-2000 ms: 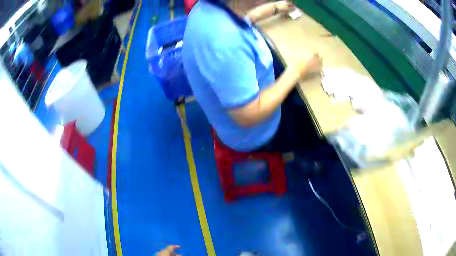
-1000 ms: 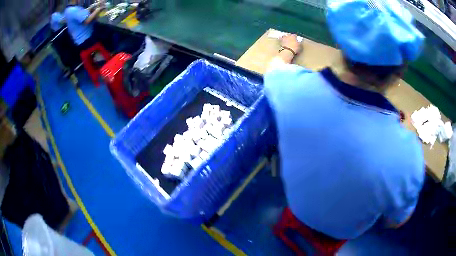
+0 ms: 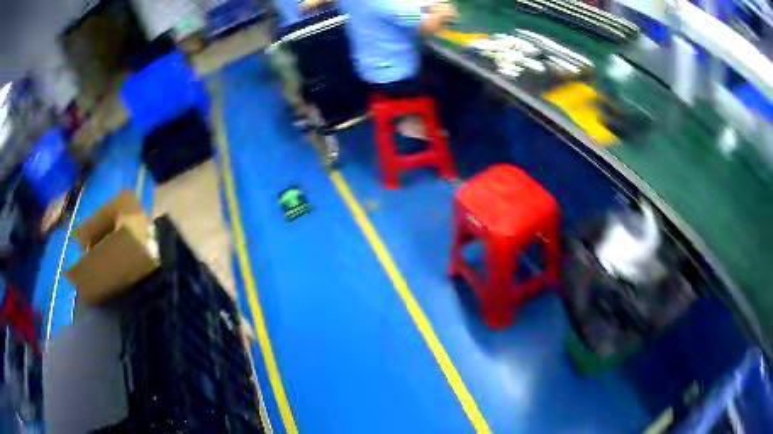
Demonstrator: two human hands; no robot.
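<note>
Neither of my hands is in view. The frame is blurred. Nearest in front of me, a red plastic stool (image 3: 507, 208) stands upright on the blue floor beside the green bench (image 3: 678, 191). To its right, under the bench edge, is a dark bag-lined bin (image 3: 623, 297) with a crumpled white bag (image 3: 629, 247) on top. A corner of a blue crate (image 3: 736, 398) shows at the lower right edge.
A person in blue (image 3: 381, 42) is at the bench farther ahead, by another red stool (image 3: 411, 140). White and yellow items (image 3: 585, 110) lie on the bench. Black crates (image 3: 191, 339) and an open carton (image 3: 114, 250) stand left of the yellow-lined aisle.
The view has swung along the aisle. The near co-worker has left the picture, and the blue crate of white pieces shows only a corner. The fingers seen at the bottom two seconds ago are gone.
</note>
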